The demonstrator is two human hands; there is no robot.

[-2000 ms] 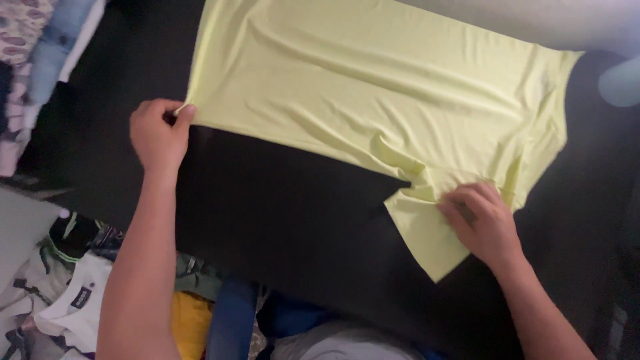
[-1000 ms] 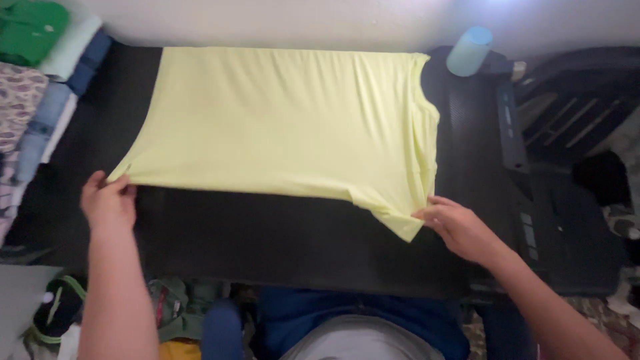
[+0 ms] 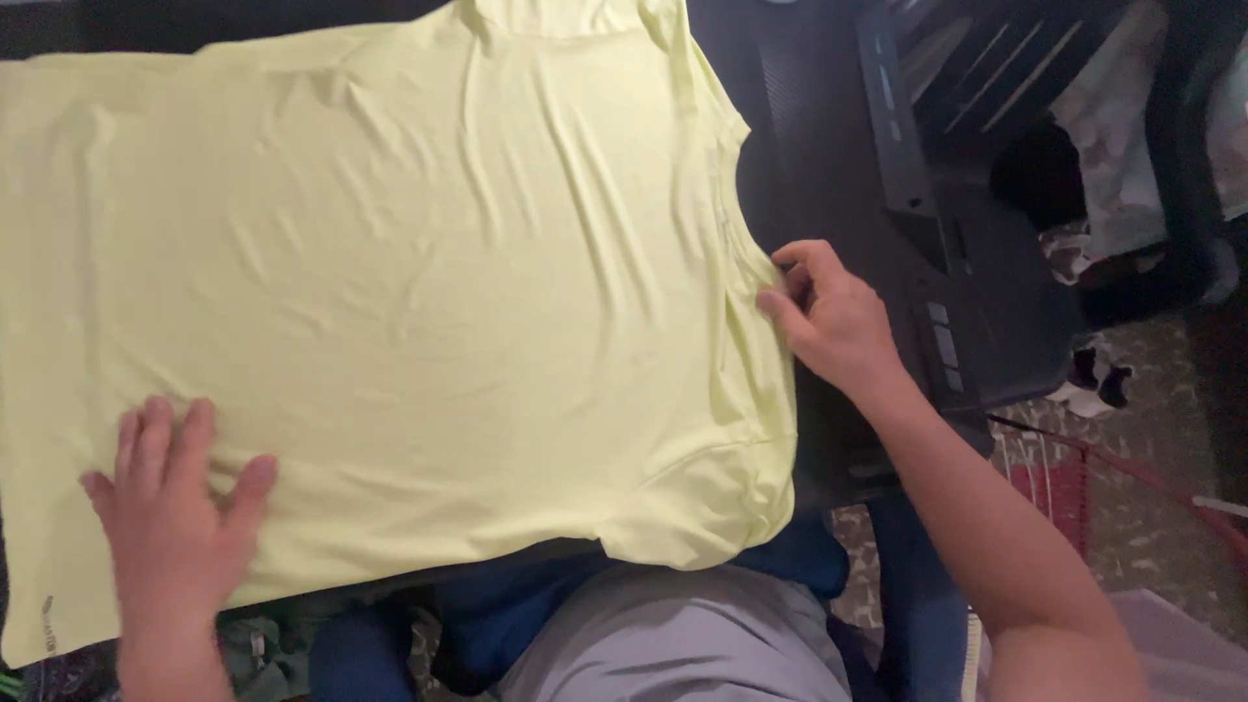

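A pale yellow shirt [image 3: 390,273] lies spread over a black table, its neckline towards the right and its hem at the left. Light wrinkles run across the fabric, and small dark print marks the near left corner. My left hand [image 3: 175,517] rests palm down on the shirt near the hem, fingers spread, holding nothing. At the neckline, my right hand [image 3: 829,312] touches the collar edge with thumb and fingers bent; whether it pinches the cloth is hard to tell.
The black table [image 3: 819,146] shows beyond the neckline. A black plastic chair [image 3: 1014,78] stands at the upper right. A red wire basket or rack [image 3: 1063,487] is on the lower right. Dark clothes [image 3: 263,653] lie below the table's near edge at the left.
The shirt now lies nearer to me, over the table's near edge. My left hand has let go of the hem corner and lies flat on the cloth. My right hand has moved from the sleeve to the collar.
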